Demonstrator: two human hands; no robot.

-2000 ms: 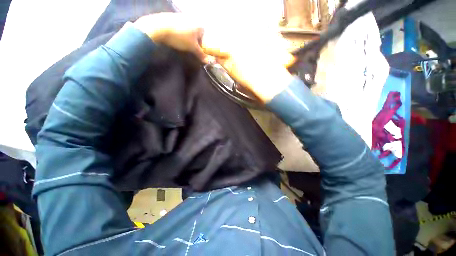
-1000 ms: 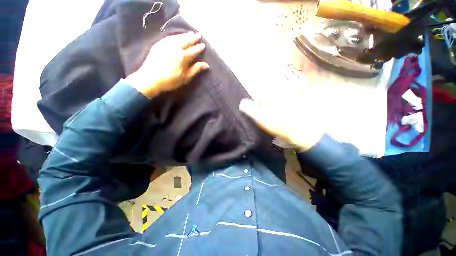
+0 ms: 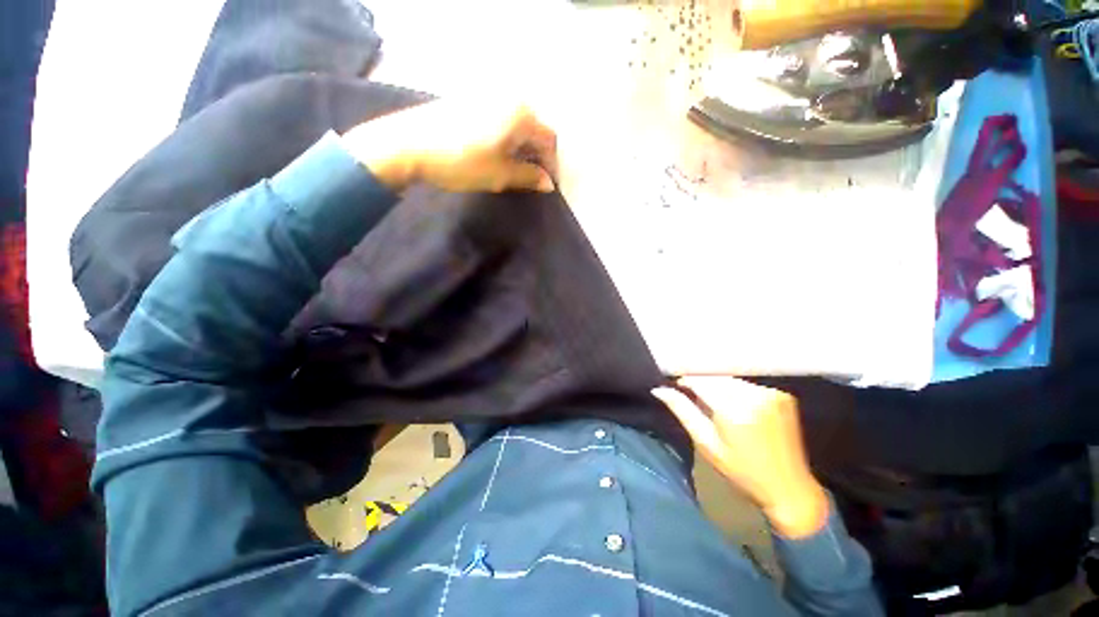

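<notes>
A large dark garment covers the left of the table and hangs over its front edge against my body. Its straight folded edge runs from upper left down to the right. My left hand pinches this edge at its upper end. My right hand pinches the edge at its lower end, by the table's front. The fingertips of both hands are partly hidden. The edge looks taut between them.
A silver iron with a yellow-brown handle stands at upper right on the white table cover. A blue tray with maroon strips is at the right end. Dark garments lie below it.
My left hand has gone from lying flat on the cloth to pinching its edge. My right hand has moved down and right to the garment's lower edge. The white threads no longer show.
</notes>
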